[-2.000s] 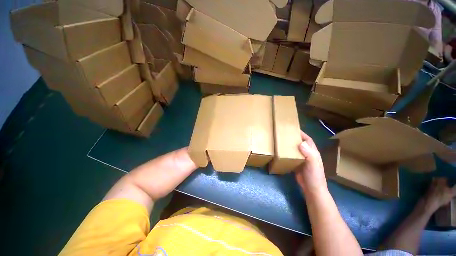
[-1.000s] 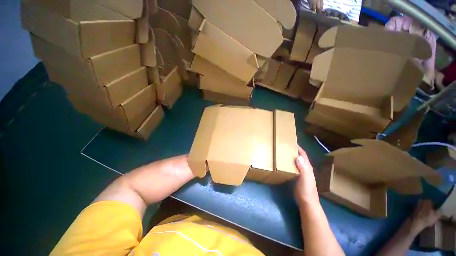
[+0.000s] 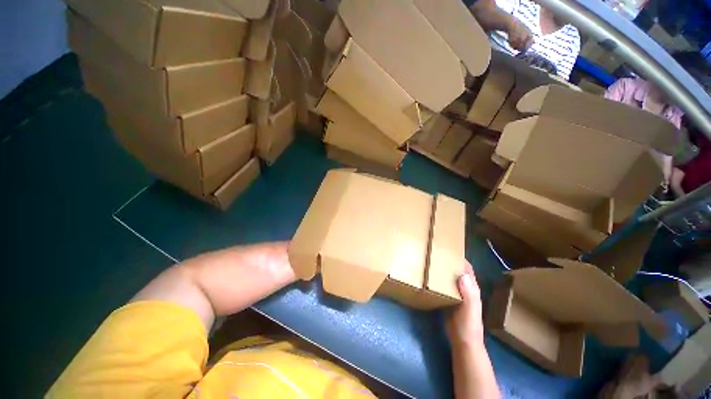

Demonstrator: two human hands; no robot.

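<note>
A brown cardboard mailer box (image 3: 374,226) is held above the green table at the centre, its broad panel facing up and side flaps hanging at the near edge. A narrow strip of the box lies along its right side, past a dark gap. My right hand (image 3: 466,304) grips the right near corner, thumb on the edge. My left forearm reaches to the box's left edge; the left hand itself is hidden behind the box.
Stepped stacks of open boxes (image 3: 206,97) stand at left and back centre (image 3: 374,86). Open boxes stand at right (image 3: 557,203) and near right (image 3: 546,331). Another person's hand (image 3: 635,382) is at the lower right. People and a metal rail (image 3: 624,47) are behind.
The view has turned, so the surroundings look tilted and more shows at the upper right. The box stays between my hands, now tilted down to the right. The gap by its right strip looks narrower than at first.
</note>
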